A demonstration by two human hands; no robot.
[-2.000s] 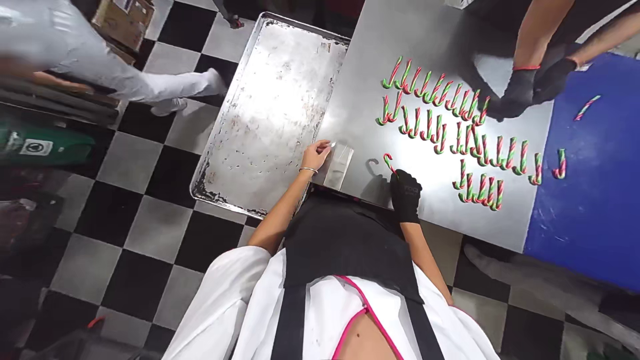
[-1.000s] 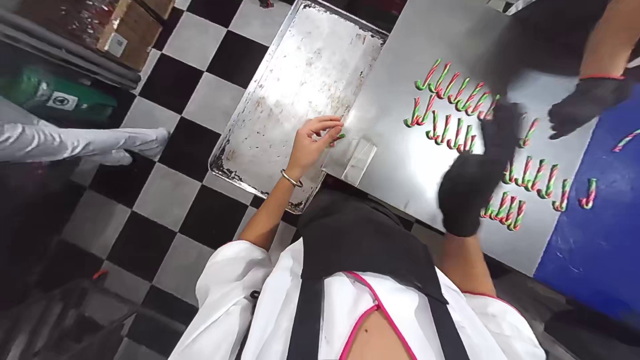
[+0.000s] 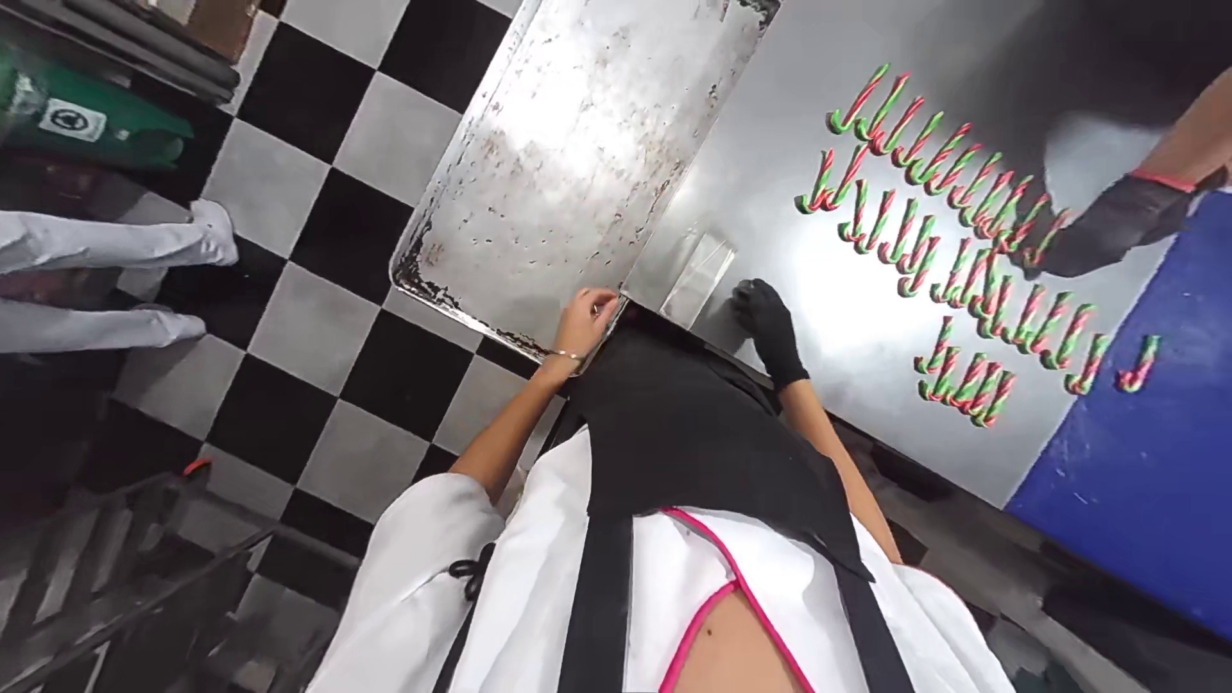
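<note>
My bare left hand (image 3: 585, 322), a bracelet at its wrist, is at the near corner of a worn metal sheet tray (image 3: 549, 164); its fingers are curled, and whether they grip anything cannot be told. My right hand (image 3: 768, 322), in a black glove, rests low over the steel table (image 3: 847, 366), beside a clear rectangular block (image 3: 700, 279). No candy shows in its fingers. Red, green and white candy canes (image 3: 905, 226) lie in slanting rows to the right of it. One candy cane (image 3: 1141, 364) lies apart on the blue surface (image 3: 1136, 481).
A co-worker's black-gloved hand (image 3: 1107, 226) is over the far rows at the right. Another person's legs in white trousers (image 3: 106, 241) are at the left on the checkered floor (image 3: 371, 221), near a green container (image 3: 91, 120). Dark metal racks (image 3: 106, 568) stand at lower left.
Two seconds ago my right hand held a candy cane near the table's edge; one second ago it was over the rows. Now it is back near the clear block, without that cane showing.
</note>
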